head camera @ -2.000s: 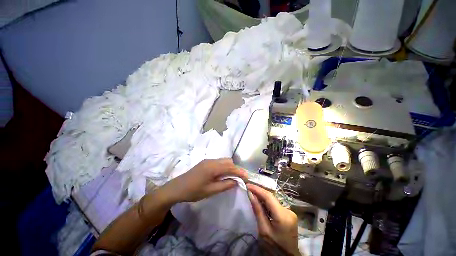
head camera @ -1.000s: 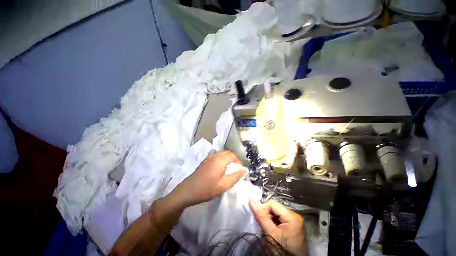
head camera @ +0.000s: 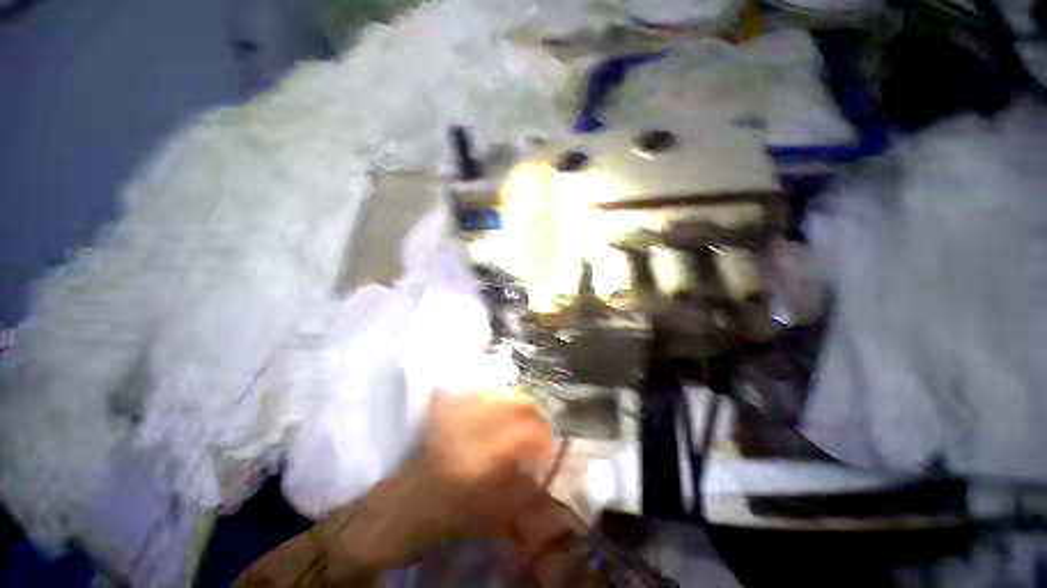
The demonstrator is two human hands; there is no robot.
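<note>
The view is blurred. A white cloth piece (head camera: 373, 396) runs from the left front of the pale overlock machine (head camera: 700, 167) down to my hands. My left hand (head camera: 477, 442) is at the cloth's lower right edge, below the needle area (head camera: 505, 304), and appears closed on it; its fingertips cannot be made out. My right hand (head camera: 534, 523) seems to overlap it from below. Its outline merges with the left hand, and its grip cannot be told. Lamp glare covers the yellow oblong part and the needle area.
A large white heap of pieces (head camera: 218, 241) fills the left side. A blue tray (head camera: 809, 152) with white cloth stands behind the machine. More white cloth (head camera: 941, 310) hangs at the right. Cone bases show at the top edge. A pale blue wall (head camera: 103, 92) is at upper left.
The view has swung, so the machine sits further left and higher, and more cloth shows at right. My hands, earlier apart on the cloth, now appear together below the needle area.
</note>
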